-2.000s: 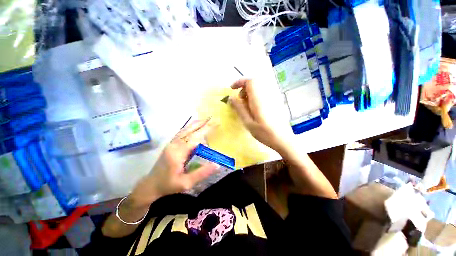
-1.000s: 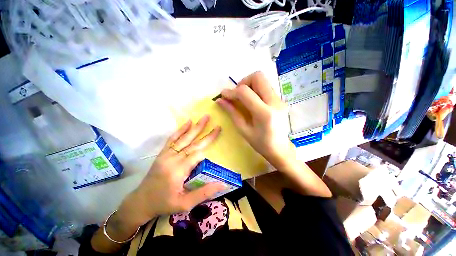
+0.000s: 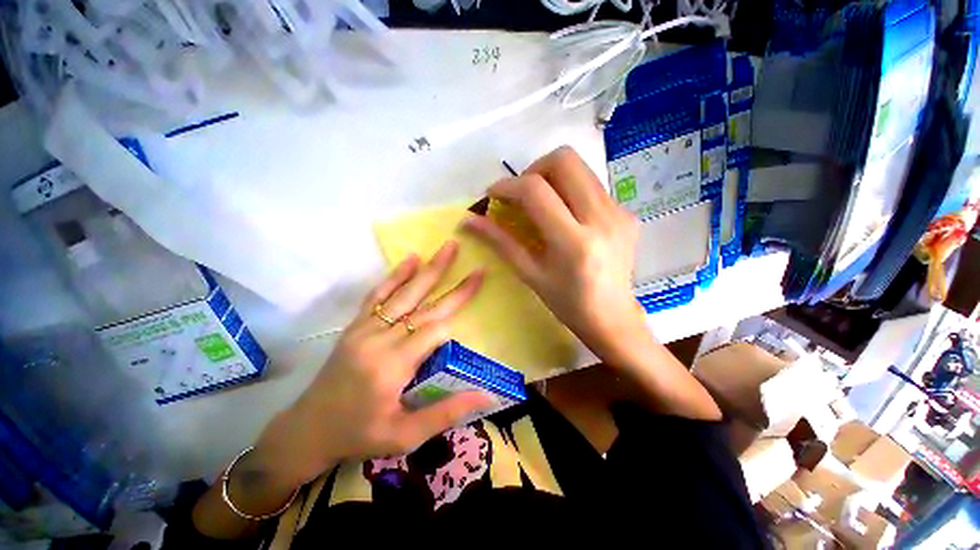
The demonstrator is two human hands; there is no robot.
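A pale yellow sheet [image 3: 500, 312] lies at the white table's front edge. My left hand [image 3: 392, 349] rests with its fingers spread on the sheet and holds a blue-and-white cable box [image 3: 464, 376] under its thumb, blue end facing right. My right hand [image 3: 559, 236] is over the sheet's upper right part, fingers pinched on a small pick or blade [image 3: 480, 205] with a dark point; a yellow body shows inside the palm. The point is at the sheet's upper edge. No sticker can be made out.
A windowed cable box [image 3: 177, 349] lies at left, partly under a curled white paper [image 3: 172, 220]. Flat box blanks [image 3: 656, 177] lie right of my right hand, with a standing stack [image 3: 876, 161] beyond. White cables [image 3: 607, 64] are heaped at the back. Open cartons [image 3: 752, 381] sit low at right.
Since a second ago my right hand has shifted slightly right, and more yellow shows in its palm. A white cable now stretches across the table's back. My left hand still holds the box.
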